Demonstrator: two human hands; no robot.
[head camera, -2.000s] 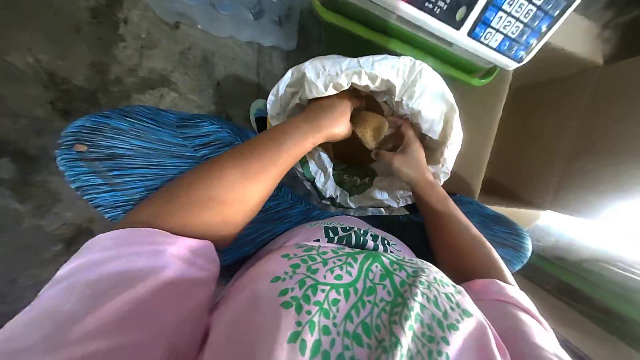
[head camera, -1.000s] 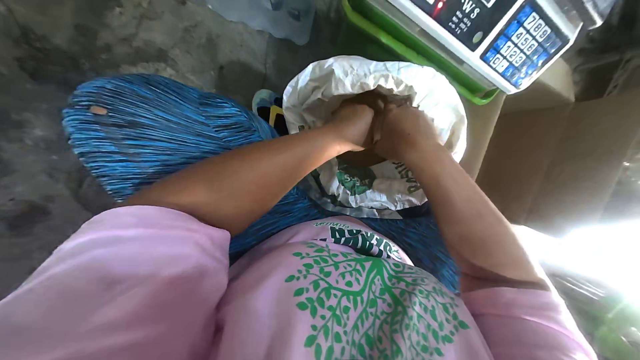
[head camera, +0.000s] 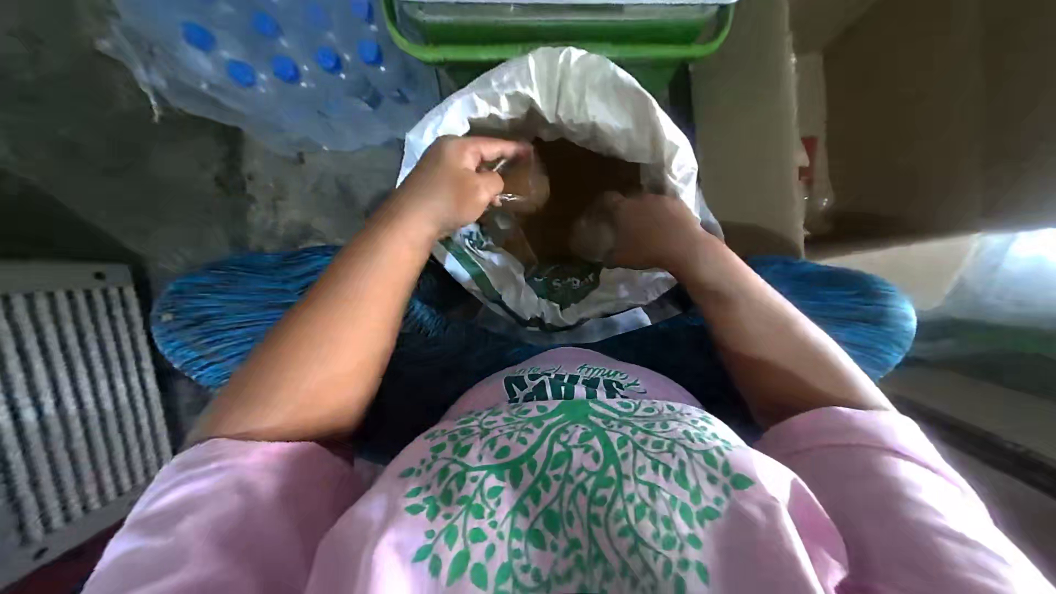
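A white woven sack (head camera: 577, 91) with green print stands between my knees, its rim rolled outward. Brown granular stuff, probably sugar, lies deep inside (head camera: 577, 177). At the sack's left side, my left hand (head camera: 466, 181) pinches a clear plastic bag (head camera: 524, 183) that appears to hold some brown contents. My right hand (head camera: 648, 231) reaches into the sack from the right, its fingers blurred around something pale and rounded (head camera: 596, 231), perhaps a scoop or a small bag; which one is unclear. Another piece of clear plastic (head camera: 511, 235) lies under my left hand.
A green-rimmed plastic container (head camera: 561, 54) stands just beyond the sack. Bottles with blue caps (head camera: 285, 70) in clear wrap are at the upper left. An open cardboard box (head camera: 747, 124) stands at the right, and a ribbed pale panel (head camera: 74, 396) at the lower left.
My hands were together over the sack; now they are apart, the left at its left side and the right lower inside. The view has shifted, and the scale has left it.
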